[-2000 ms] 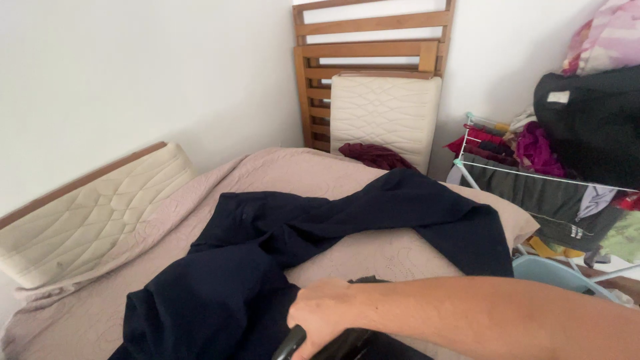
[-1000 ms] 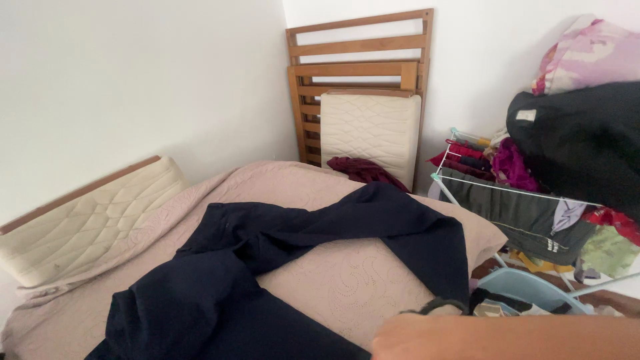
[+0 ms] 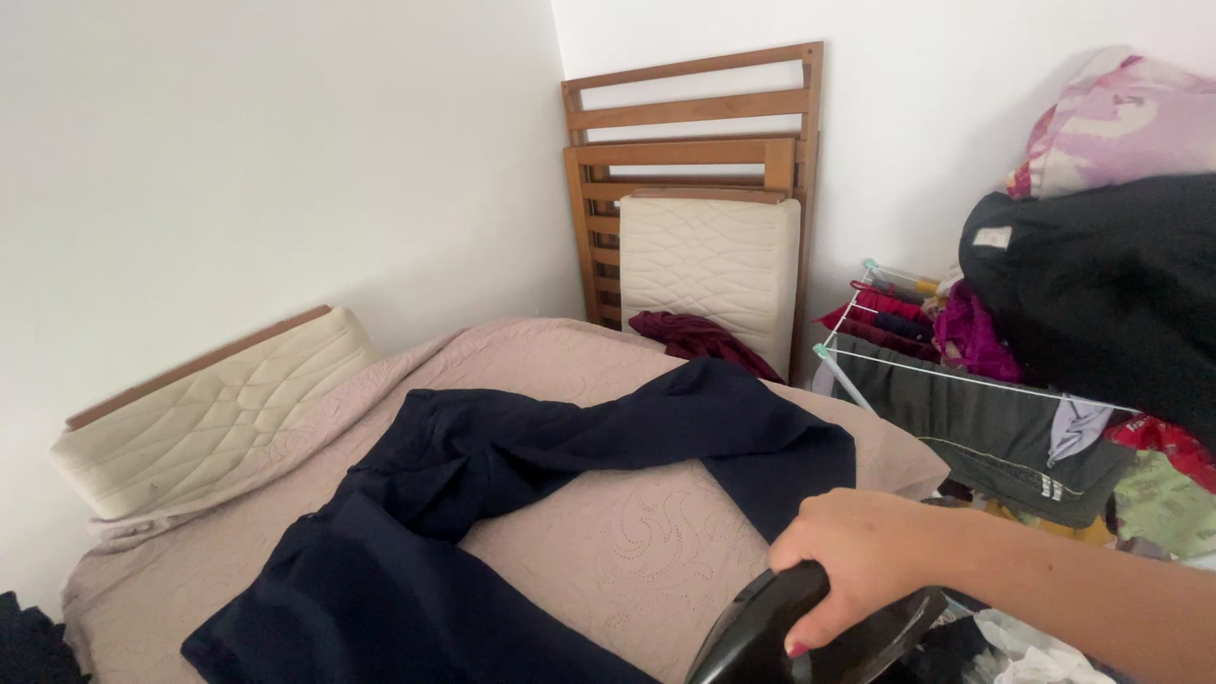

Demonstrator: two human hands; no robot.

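Observation:
My right hand [image 3: 850, 560] comes in from the right with its fingers closed around the handle of a glossy black object, probably a clothes iron [image 3: 803, 617], cut off by the bottom edge. It is at the lower right, over the pink quilted cover [image 3: 617, 541]. Dark navy trousers [image 3: 456, 475] lie loosely across that cover, one leg bent towards my right hand and the other running down to the bottom edge. My left hand is out of view.
A wire drying rack [image 3: 950, 370] with clothes stands at the right, beside a heaped black garment [image 3: 1092, 285]. Wooden slatted frames [image 3: 693, 152] lean on the back wall behind a cream padded panel [image 3: 708, 266]. Another padded panel [image 3: 228, 408] stands at the left. Dark fabric [image 3: 28, 641] lies lower left.
My right hand was lower and mostly out of view a second ago; it is now fully visible on the black object's handle. The trousers lie much as before.

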